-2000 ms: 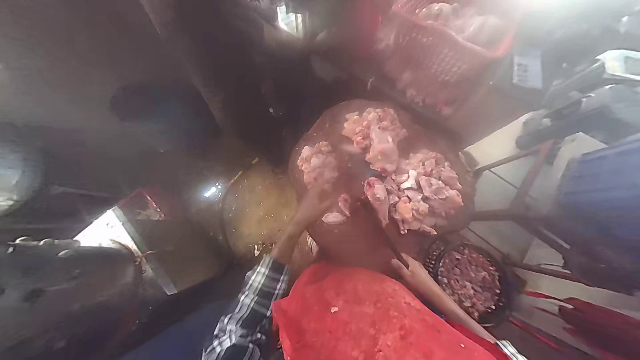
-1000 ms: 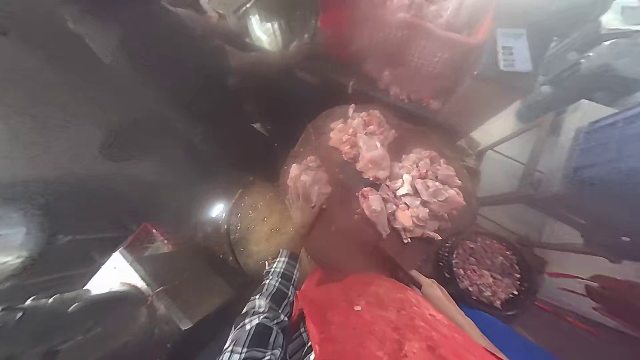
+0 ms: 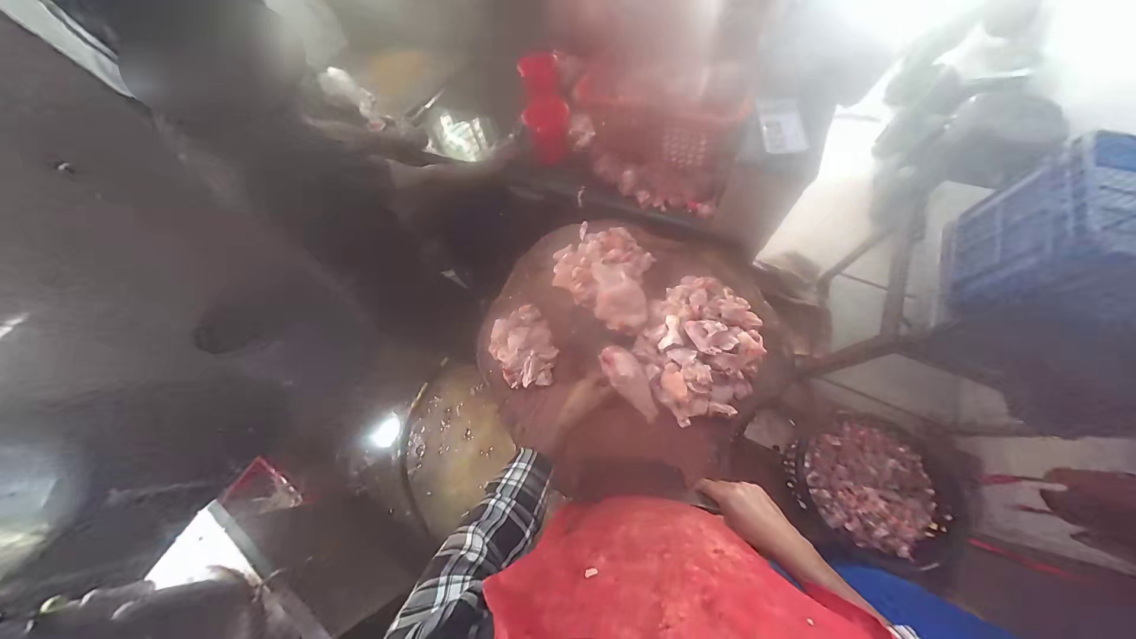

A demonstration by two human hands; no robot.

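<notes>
Cut pieces of raw poultry lie in piles on a round chopping block (image 3: 532, 266): a small pile (image 3: 524, 346) at the left, another (image 3: 608, 271) at the back and a larger heap (image 3: 706, 346) at the right. My left hand (image 3: 581, 404), blurred, reaches over the block close to a raw drumstick (image 3: 627, 382); whether its fingers touch the meat is unclear. At the block's near edge, my right hand (image 3: 723, 499) grips the handle of a broad-bladed knife (image 3: 635, 477), its dark blade pointing left and partly blurred.
A pan of cloudy yellowish liquid (image 3: 453, 444) stands left of the block. At the lower right is a round black basket of meat pieces (image 3: 870, 488). Behind are a red plastic basket (image 3: 688, 146) and red cups (image 3: 546, 120). A blue crate (image 3: 1034, 231) stands at the right.
My left hand has moved right, from the small left pile toward the drumstick. My right hand still holds the knife near the block's front edge. The view has shifted.
</notes>
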